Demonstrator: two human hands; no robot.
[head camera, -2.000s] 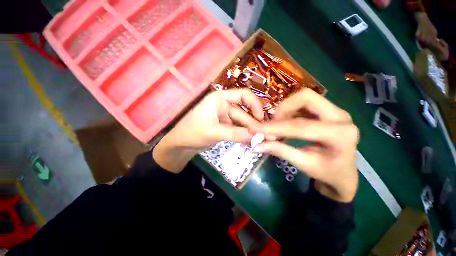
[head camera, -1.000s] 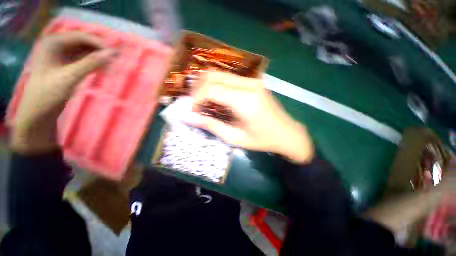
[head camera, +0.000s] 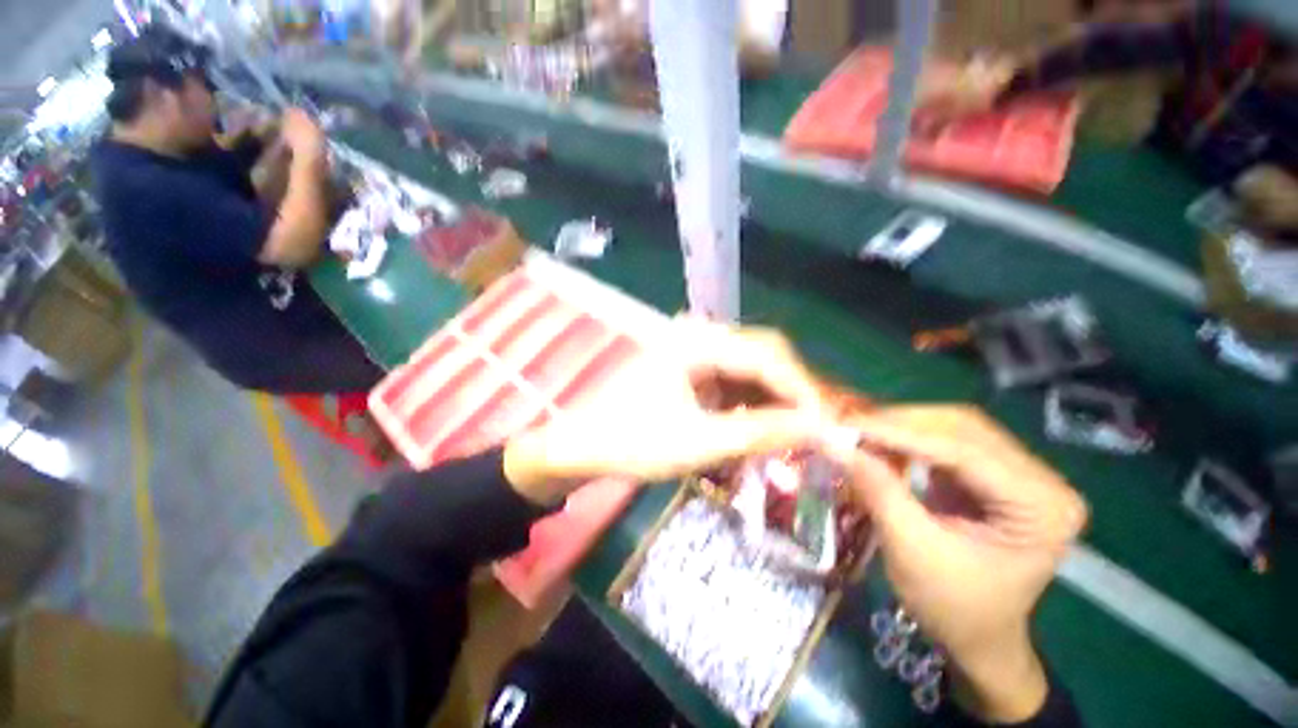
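Observation:
My left hand (head camera: 669, 405) and my right hand (head camera: 968, 519) meet fingertip to fingertip over the boxes. A small white piece (head camera: 840, 441) shows pinched between their fingertips; blur hides its shape. A clear rectangular frame (head camera: 804, 519) shows just below the fingers; I cannot tell whether it hangs from them or lies on the box. The ring box (head camera: 719, 605), filled with white rings, is below my hands. The copper-coloured pieces behind it are mostly hidden by my hands. Several loose rings (head camera: 907, 657) lie on the bench right of the box.
A pink compartment tray (head camera: 498, 363) lies left of my hands, with another pink tray edge (head camera: 562, 541) below it. A white upright post (head camera: 698, 171) stands ahead. Frames (head camera: 1096, 415) lie on the dark conveyor. A person (head camera: 214, 228) works at left; another person's hands work opposite.
The view has tilted up and forward. My left hand has left the tray and come to my right hand, their fingertips now together around a small white piece.

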